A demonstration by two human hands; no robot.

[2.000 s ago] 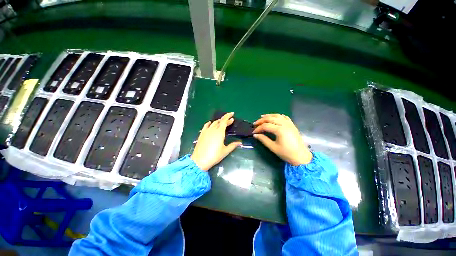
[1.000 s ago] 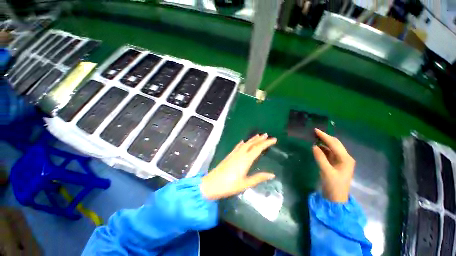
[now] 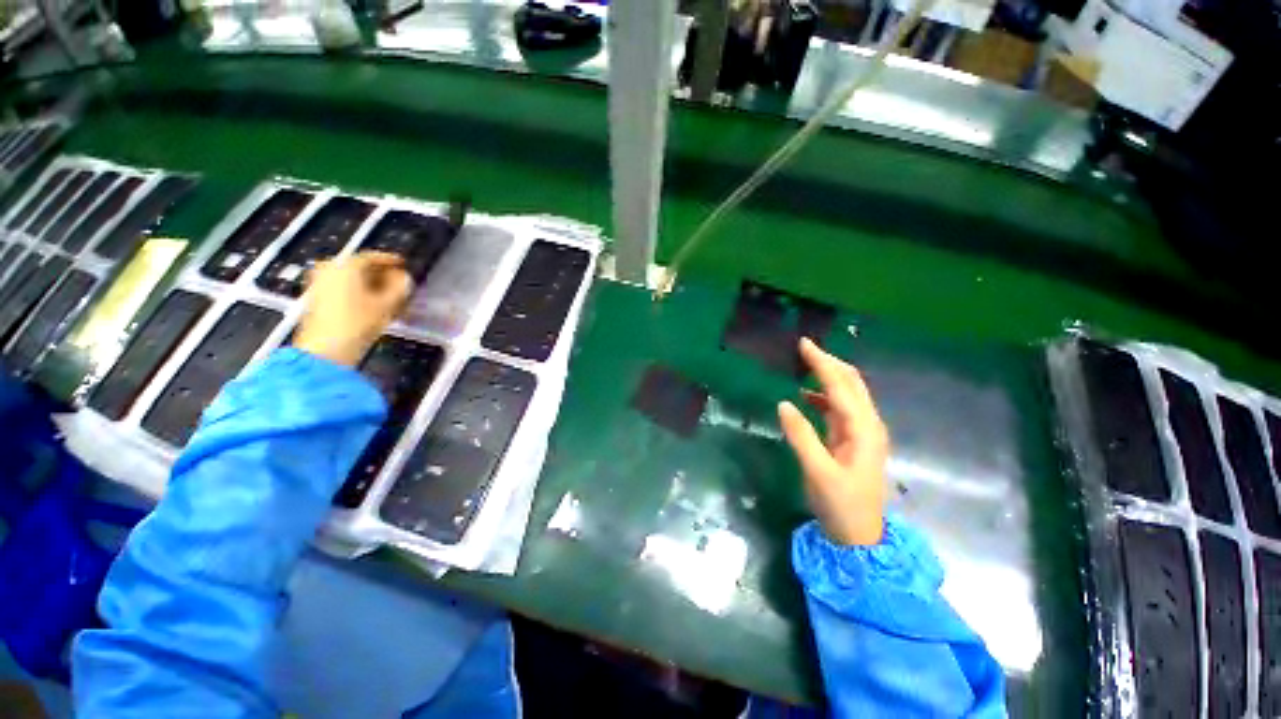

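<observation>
My left hand [image 3: 351, 306] is blurred over the white tray [image 3: 573, 337] at left, its fingertips on a black phone frame [image 3: 430, 242] that is tilted and raised at its right end. A pale empty pocket shows beside it. My right hand [image 3: 850, 452] is over the green bench, thumb and index finger apart, the index fingertip at the edge of a black sheet [image 3: 763, 332] with cutouts. The right hand holds nothing that I can see. A smaller dark square piece [image 3: 672, 400] lies flat to the left of it.
A filled tray [image 3: 1110, 541] stands at right. A greyish clear sheet [image 3: 962, 471] lies right of my right hand. A metal post [image 3: 638, 141] and a thin cord [image 3: 787, 162] rise behind the bench. A yellow strip [image 3: 138, 309] and another filled tray [image 3: 84, 225] are at far left.
My left hand has moved from the bench to the left tray and taken hold of a phone frame there, baring a pocket. My right hand has shifted slightly, still beside the black sheet.
</observation>
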